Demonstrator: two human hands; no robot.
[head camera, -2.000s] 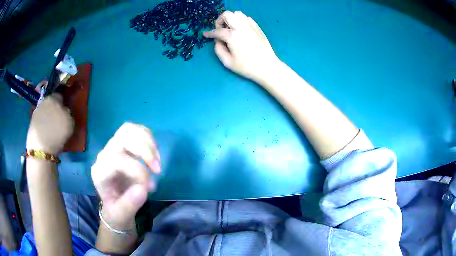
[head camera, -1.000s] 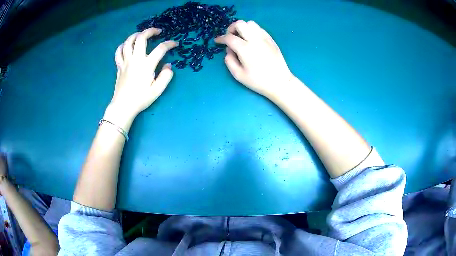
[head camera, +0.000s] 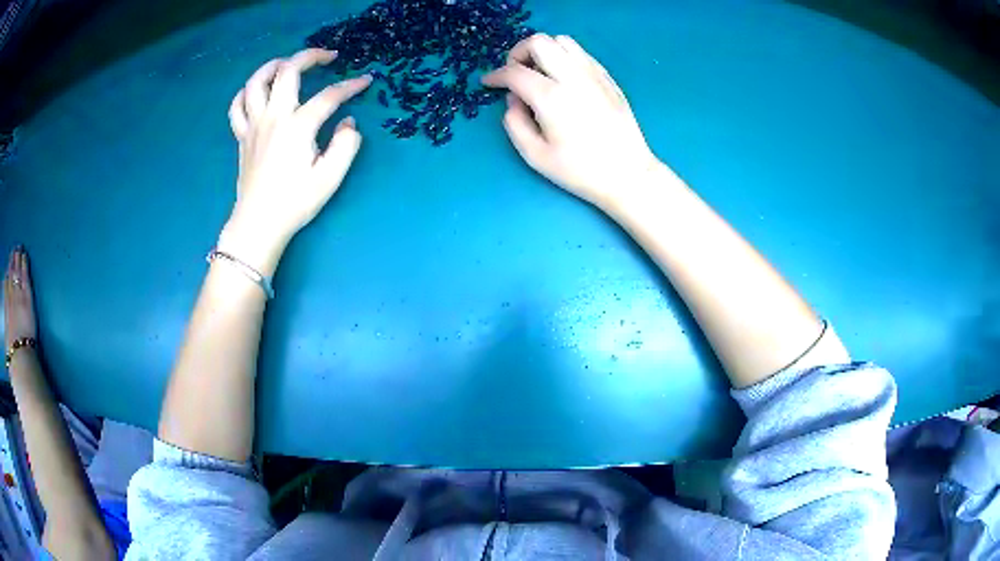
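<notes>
A loose pile of small glossy black parts (head camera: 428, 49) lies on the blue-green table at the far side, top centre of the head view. My left hand (head camera: 287, 142) is at the pile's left edge, fingers apart, with the index fingertip close to the nearest parts; no part shows in it. My right hand (head camera: 570, 115) is at the pile's right edge, fingers curled, thumb below the index finger. Whether it holds a small part cannot be told.
The blue-green table (head camera: 439, 263) has small dark specks scattered on its near half. Another person's hand (head camera: 19, 301) rests at the table's far left edge. Part of a person's clothing shows at the lower right (head camera: 965, 482).
My left hand has come up from the near left to the pile. The reddish-brown board with its black-armed assembly has gone from the left. My right hand stays at the pile.
</notes>
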